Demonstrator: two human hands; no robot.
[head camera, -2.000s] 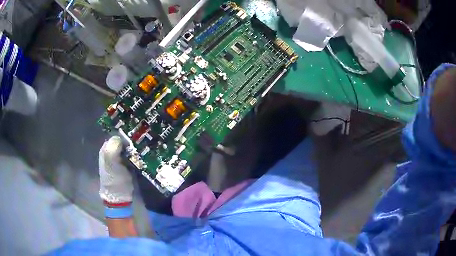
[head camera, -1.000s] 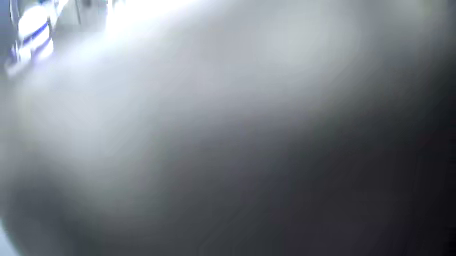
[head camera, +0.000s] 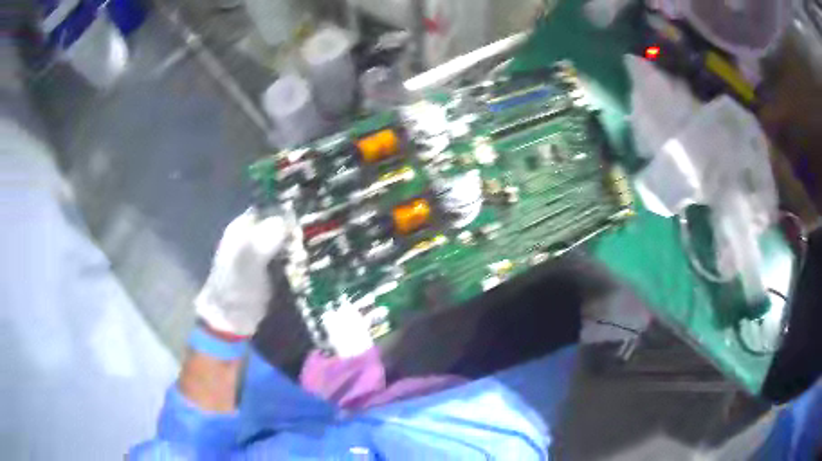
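The circuit board (head camera: 541, 207) is a large green rectangle crowded with parts, tilted across the middle of the view and slightly blurred. It carries two orange coils (head camera: 411, 216), white-covered round parts (head camera: 461, 198) and a white connector block at its near corner. My left hand (head camera: 242, 275), in an off-white knitted glove, grips the board's left edge; its fingertips are partly hidden at the edge. My right hand is out of the picture; only a bit of blue sleeve (head camera: 802, 430) shows at the lower right edge. The adhesive syringe (head camera: 746, 257) lies on the bench at the right.
The green-matted bench (head camera: 662, 293) runs along the right, with a crumpled white heap (head camera: 694, 149), a looped clear hose and a small red light behind. Pale round containers (head camera: 290, 110) stand beyond the board. A pink cloth (head camera: 347, 376) lies near my lap. Grey floor shows left.
One second ago a close grey blur covered most of the view. Compared with two seconds ago, the board and my left hand appear further right and the board is turned more level.
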